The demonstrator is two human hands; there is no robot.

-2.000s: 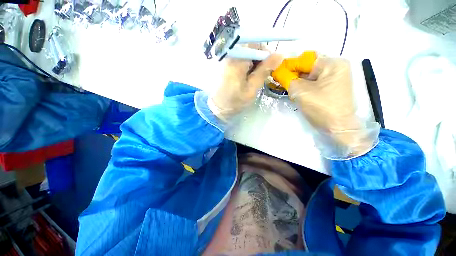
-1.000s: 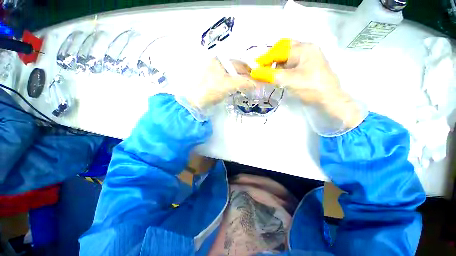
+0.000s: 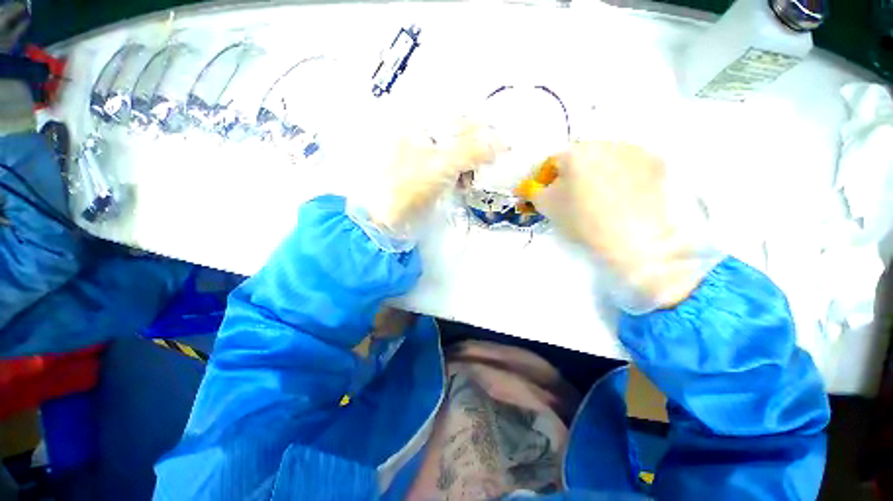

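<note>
A headset-like unit (image 3: pixel 497 205), silver and dark, lies on the white tabletop in front of me, its thin dark arc rising behind my hands. My left hand (image 3: pixel 431 176), gloved, is at the unit's left side; overexposure hides whether its fingers grip it. My right hand (image 3: pixel 612 201), with orange finger cots, has its fingertips at the unit's right part; their exact grip is blurred. A small silver-black rectangular module (image 3: pixel 397 61) lies beyond my left hand.
Several similar arc units (image 3: pixel 220 113) stand in a row at the left. A dark oval object (image 3: pixel 56 147) is at the far left. A white bottle (image 3: pixel 749 49) with a round silver top is at the far right, crumpled white wipes (image 3: pixel 862 205) below it. A blue sleeve (image 3: pixel 49 235) shows at left.
Both hands have come down toward the unit's silver and dark lower part. The module now lies farther left and away from my hands. The black pen-like tool seen at right earlier is out of sight.
</note>
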